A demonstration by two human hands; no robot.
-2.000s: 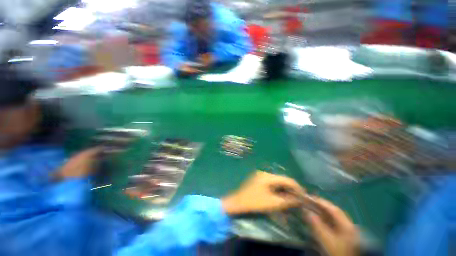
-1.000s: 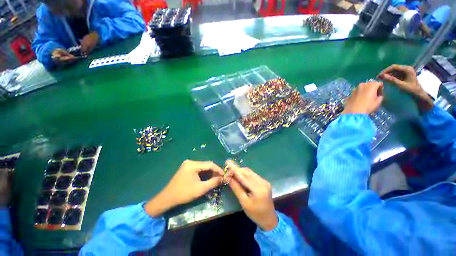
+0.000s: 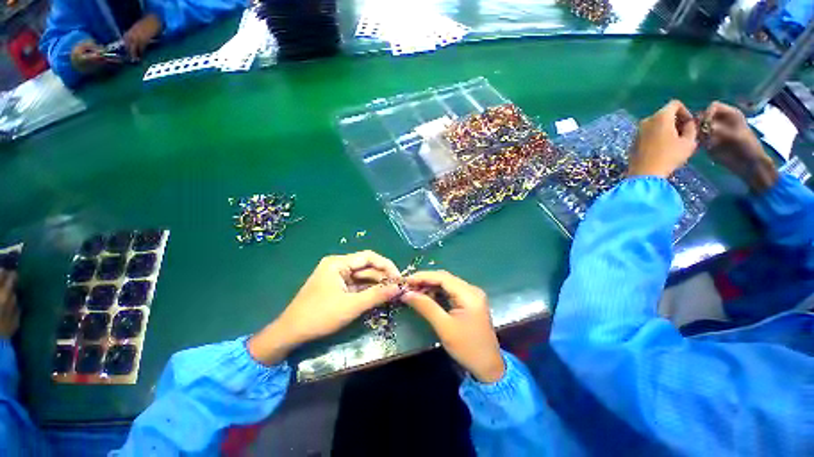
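Observation:
My left hand [image 3: 344,290] and my right hand [image 3: 455,317] meet above the front edge of the green bench. Their fingertips pinch a tiny part [image 3: 401,286] between them, mostly hidden by the fingers. A small working pile [image 3: 382,323] of tiny dark and gold parts lies under and between my hands. A second pile [image 3: 262,218] of tiny dark, white and gold parts lies on the green surface, ahead and to the left. A few tiny bits [image 3: 353,238] lie just beyond my left hand.
A clear compartment tray [image 3: 376,149] with a copper-red and gold heap lies ahead right. A neighbour's hands [image 3: 665,143] work over a fine-pocket tray [image 3: 616,129]. A sheet of black parts [image 3: 112,308] lies left. Black stacked trays [image 3: 299,29] and perforated sheets [image 3: 186,66] lie across.
The view has steadied and shifted slightly, so the bench items sit higher in the picture. My hands stay together at the bench edge. The neighbour's two hands have come together.

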